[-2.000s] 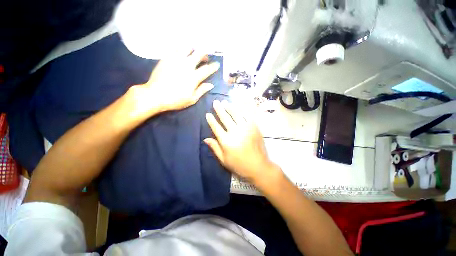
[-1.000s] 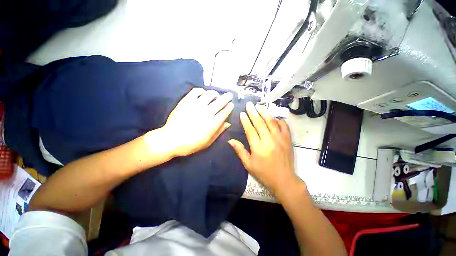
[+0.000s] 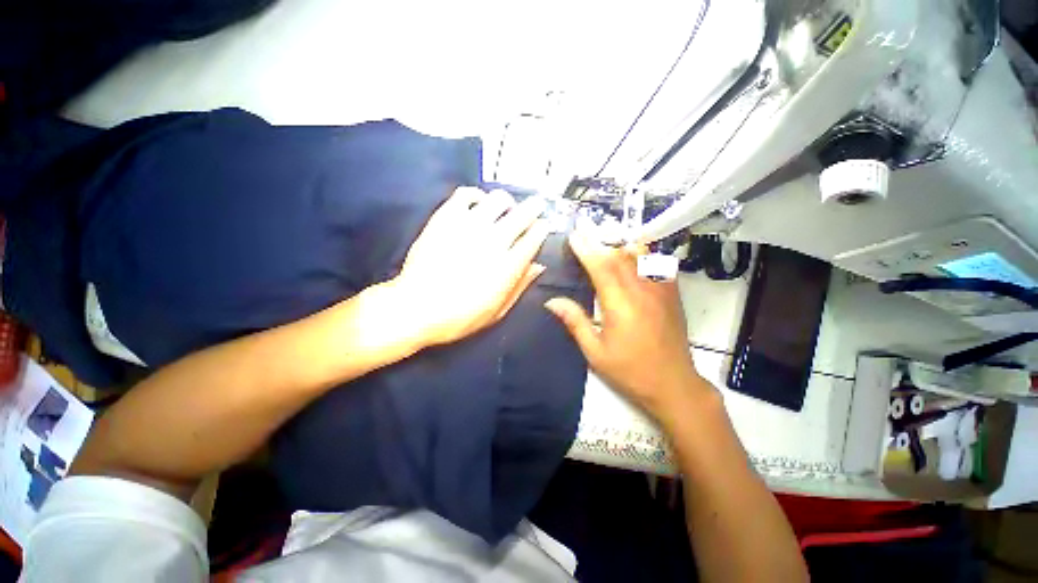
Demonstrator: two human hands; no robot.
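A large navy garment piece (image 3: 285, 216) lies over the table's left part and hangs over the front edge towards my lap. Its right edge is at the presser foot (image 3: 592, 205), which is partly lost in lamp glare. My left hand (image 3: 467, 268) lies flat on the cloth, fingertips just left of the foot. My right hand (image 3: 632, 319) rests at the cloth's right edge, fingertips just in front of the foot. A small white label (image 3: 657, 267) shows at the right hand's fingers; whether it is attached to anything I cannot tell.
The white sewing machine head (image 3: 785, 148) stands at the right. Black scissor handles (image 3: 717, 256) and a black smartphone (image 3: 781, 328) lie beside it. An open box (image 3: 988, 456) with bobbins is at far right. A printed sheet (image 3: 34, 438) lies at lower left.
My left hand has moved from the cloth's far part to beside the foot. My right hand has moved closer to the foot. The cloth is rearranged, and the camera view has shifted.
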